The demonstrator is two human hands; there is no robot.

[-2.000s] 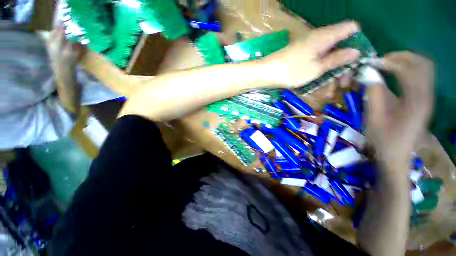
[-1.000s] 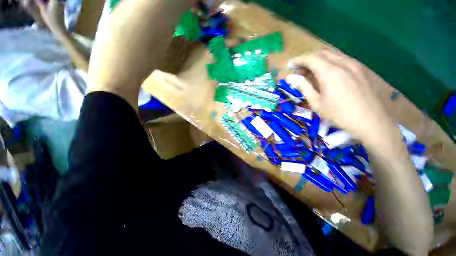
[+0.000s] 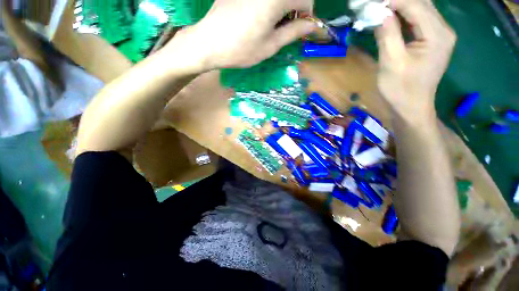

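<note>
My left hand (image 3: 250,31), at the top centre, pinches thin wires between thumb and fingers. A blue battery cell (image 3: 324,50) shows just beyond the fingertips, with more blue beside it. My right hand (image 3: 418,51) is raised at the upper right, fingers bent. White material (image 3: 371,13) shows at its fingertips, close to the blue cell; whether it is a finger covering or a held pad cannot be told. A heap of blue cells with white rectangles (image 3: 316,150) lies below, between my forearms.
Green circuit boards (image 3: 270,108) lie left of the heap on brown cardboard (image 3: 364,77). Larger green panels (image 3: 108,23) stand at the upper left. An open brown carton (image 3: 165,153) is at the bench edge. Loose blue pieces (image 3: 468,104) lie on the green surface. Another person's sleeve (image 3: 28,96) shows at left.
My right hand has moved from over the heap to the upper right. My left hand has come into view at the top and now holds wires near a blue cell.
</note>
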